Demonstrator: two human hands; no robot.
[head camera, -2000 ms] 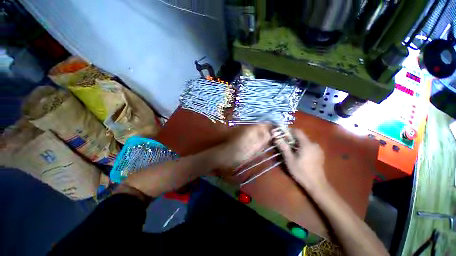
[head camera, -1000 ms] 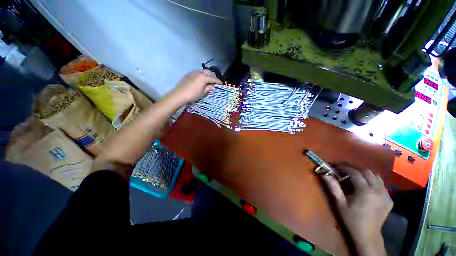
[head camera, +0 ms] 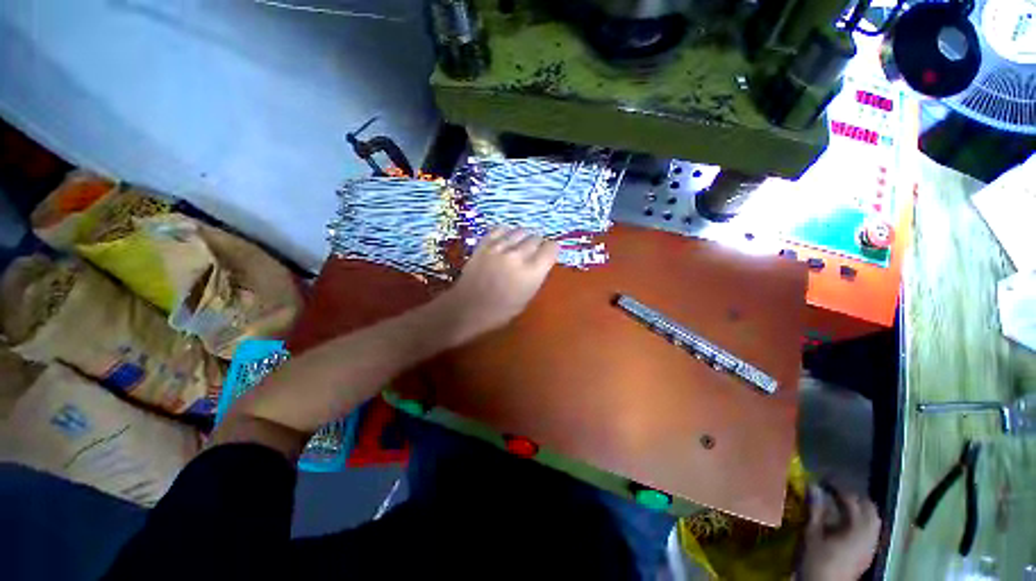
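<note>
A grey slotted loading bar [head camera: 695, 343] lies alone on the reddish-brown board [head camera: 534, 375], slanting down to the right. My left hand [head camera: 506, 272] is at the near edge of the right stack of rods [head camera: 534, 193], with its fingers bent down; whether it grips a rod cannot be seen. The left stack of rods [head camera: 392, 221] shows yellow tips. My right hand [head camera: 838, 536] is low at the right, beside the yellow-lined bucket [head camera: 738, 545] of brass pieces. It is blurred and dim, and its fingertips are unclear.
The green press [head camera: 636, 119] overhangs the back. A black clamp [head camera: 378, 148] stands behind the left stack. The blue basket [head camera: 241, 369] and sacks [head camera: 159, 284] are at left. Red [head camera: 521, 446] and green [head camera: 652, 498] buttons line the front edge. Pliers [head camera: 961, 499] lie on the right bench.
My left hand has moved from the left stack to the right stack. My right hand has let go of the bar and moved down beside the bucket. The camera view has shifted.
</note>
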